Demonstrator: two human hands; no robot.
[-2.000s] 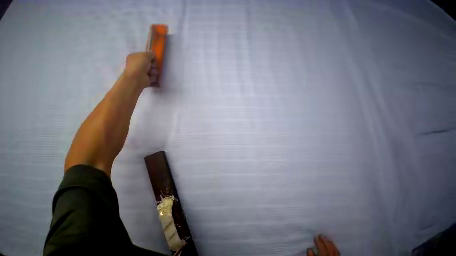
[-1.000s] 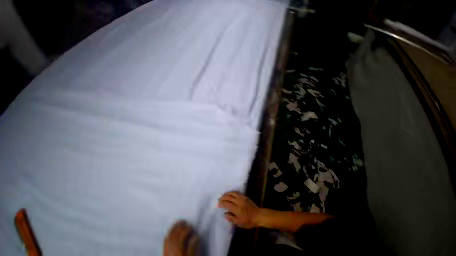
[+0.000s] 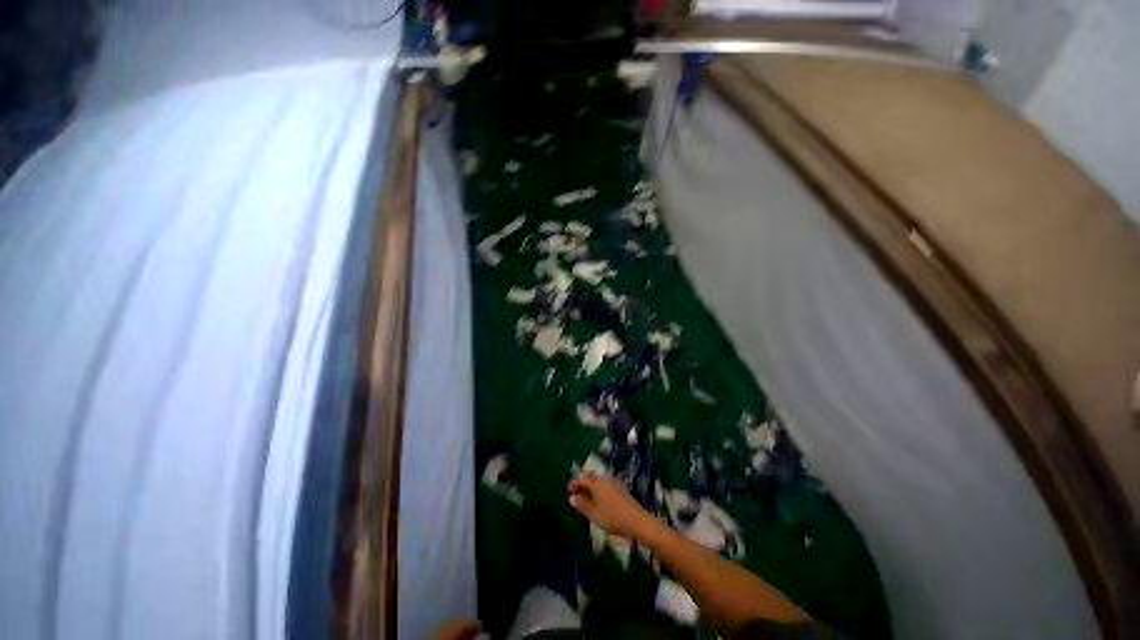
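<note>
The pale blue-white cloth [image 3: 163, 313] covers the long table on the left, with lengthwise ripples. Its darker stacked edge [image 3: 328, 375] runs along the brown wooden table rim [image 3: 381, 325]. My right hand [image 3: 608, 505] hangs over the aisle floor, to the right of the table and away from the cloth; its fingers are loosely curled and hold nothing that I can see. My left hand [image 3: 459, 630] is cut off by the bottom edge of the picture, near the table's side; its fingers cannot be made out.
The dark green aisle floor [image 3: 525, 400] is littered with pale and dark fabric scraps [image 3: 601, 351]. On the right is another table with a brown top [image 3: 925, 150], a wooden rim and grey cloth [image 3: 800, 288] hanging down its side. My shoe or leg shows at the bottom.
The view has swung from the cloth to the aisle between the tables. My right hand has left the cloth edge. The orange weight has left the view.
</note>
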